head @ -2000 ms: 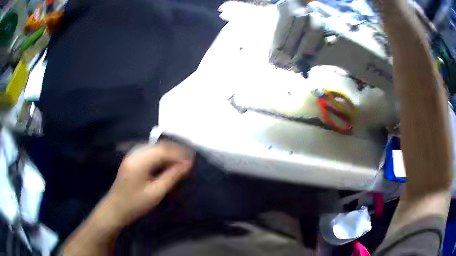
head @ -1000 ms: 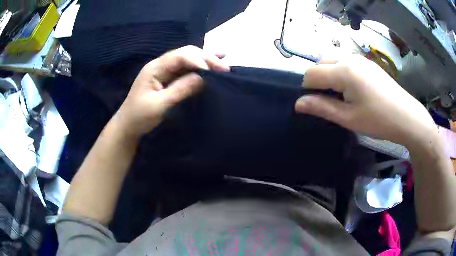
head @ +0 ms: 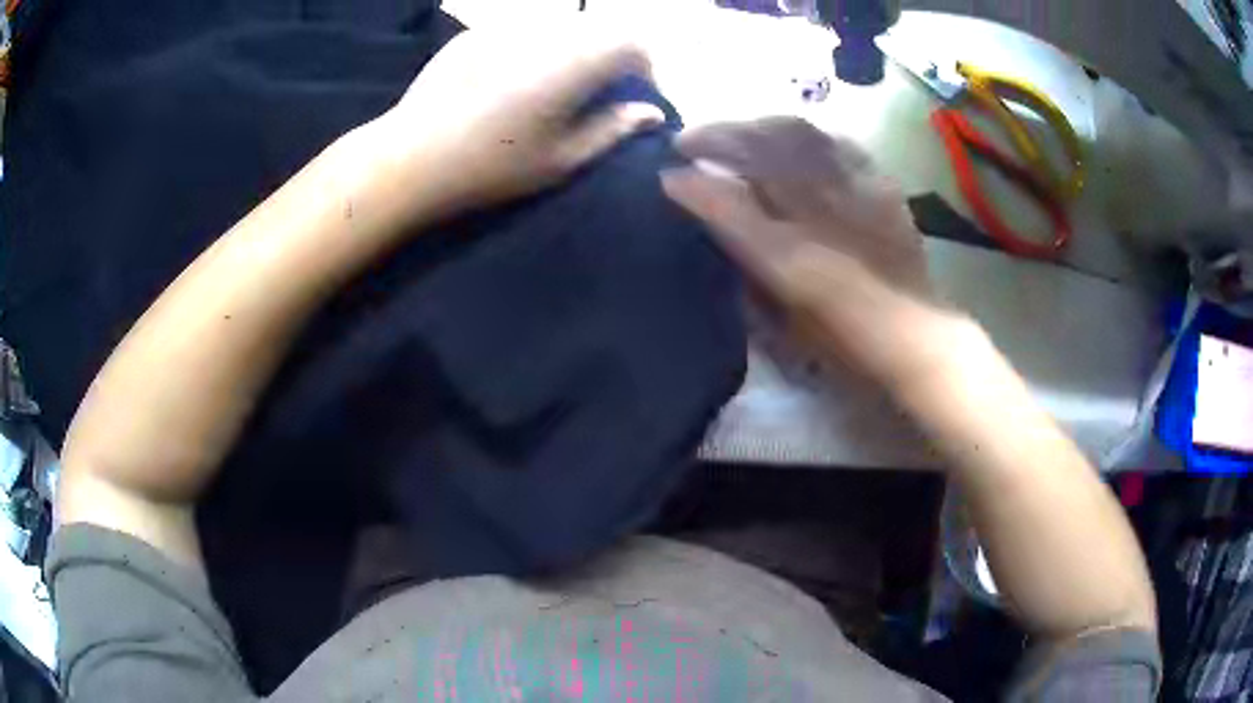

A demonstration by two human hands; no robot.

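A dark navy fabric panel hangs from the pale machine table over my lap, with more of it spread at the upper left. My left hand pinches its upper corner between thumb and fingers. My right hand is blurred, just right of that corner, its fingertips at the fabric edge. I cannot tell whether it grips the cloth. Scissors with one red and one yellow handle loop lie on the table to the right of my right hand.
The dark presser foot area is at the top. A dark scrap lies beside the scissors. A ruler scale runs along the table's front edge. A blue and white object is at the right edge, above plaid cloth.
The fabric edge, earlier stretched between my two hands over my lap, is now bunched at one corner farther up on the table. Both hands have moved close together. The scissors show fully again.
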